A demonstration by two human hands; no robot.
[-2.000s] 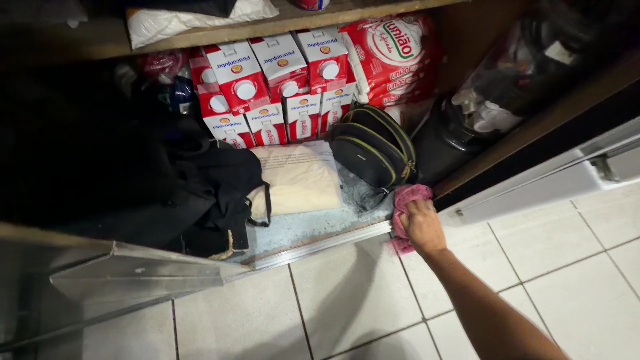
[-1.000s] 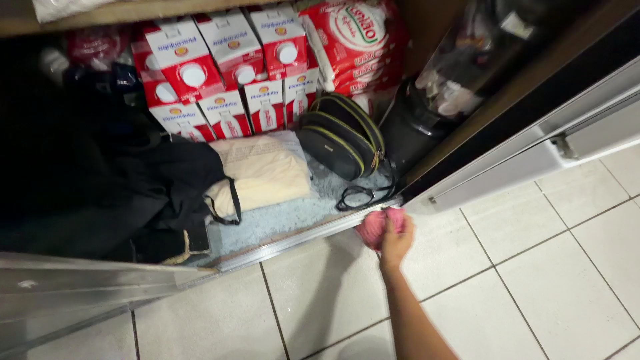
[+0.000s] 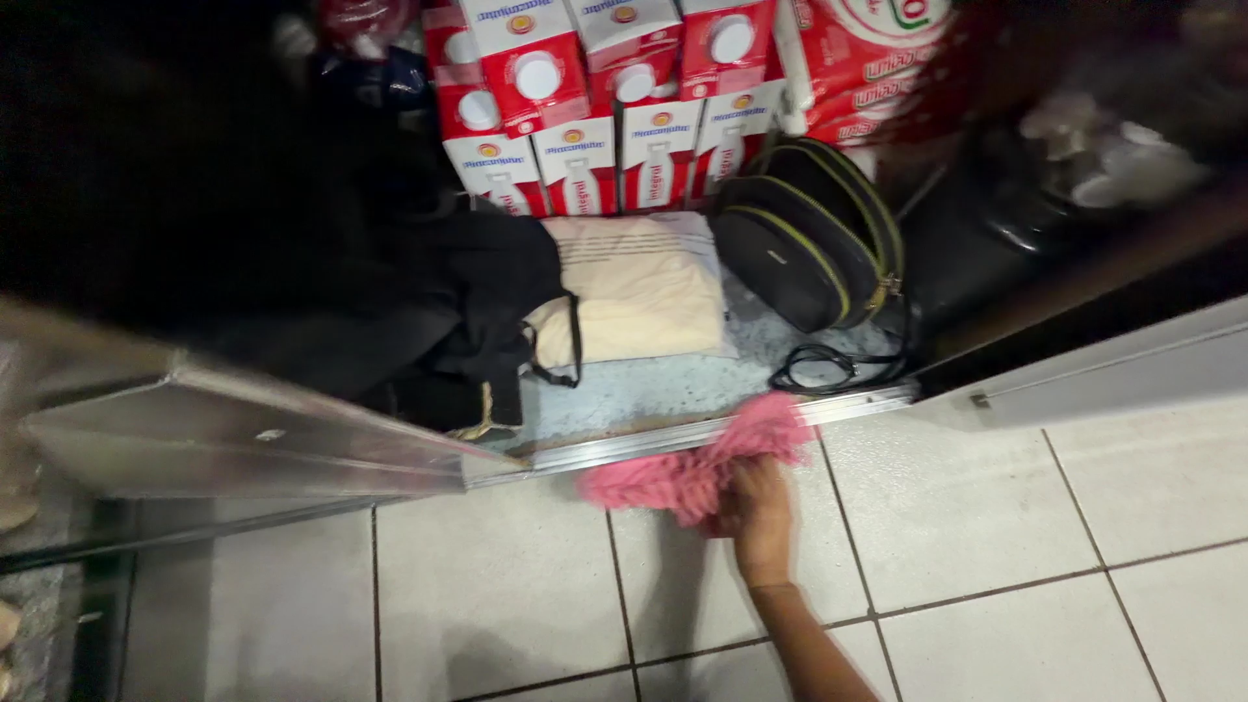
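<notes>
My right hand (image 3: pixel 759 512) grips a pink cloth (image 3: pixel 673 480), which is bunched and slightly blurred. One end of the cloth lies over the metal track (image 3: pixel 624 447) along the front edge of the cabinet floor, and the rest hangs in front of it. Behind the track, the blue-grey cabinet floor (image 3: pixel 643 390) shows dark specks. A thin black strap (image 3: pixel 819 369) lies coiled just behind the track, beside a black bag with yellow-green zips (image 3: pixel 785 249). My left hand is out of view.
Folded cream cloth (image 3: pixel 643 292) lies between the black bag and black fabric (image 3: pixel 458 292). Red-and-white cartons (image 3: pixel 575 161) stand stacked behind, next to red packages (image 3: pixel 868 68). A metallic panel (image 3: pixel 273 429) borders the left, a white door edge (image 3: pixel 1092 375) the right. Tiled floor (image 3: pixel 985 507) lies in front.
My right hand, holding the pink cloth, has moved left along the track from its right end. The cloth is now more spread out. The view has come closer to the cabinet.
</notes>
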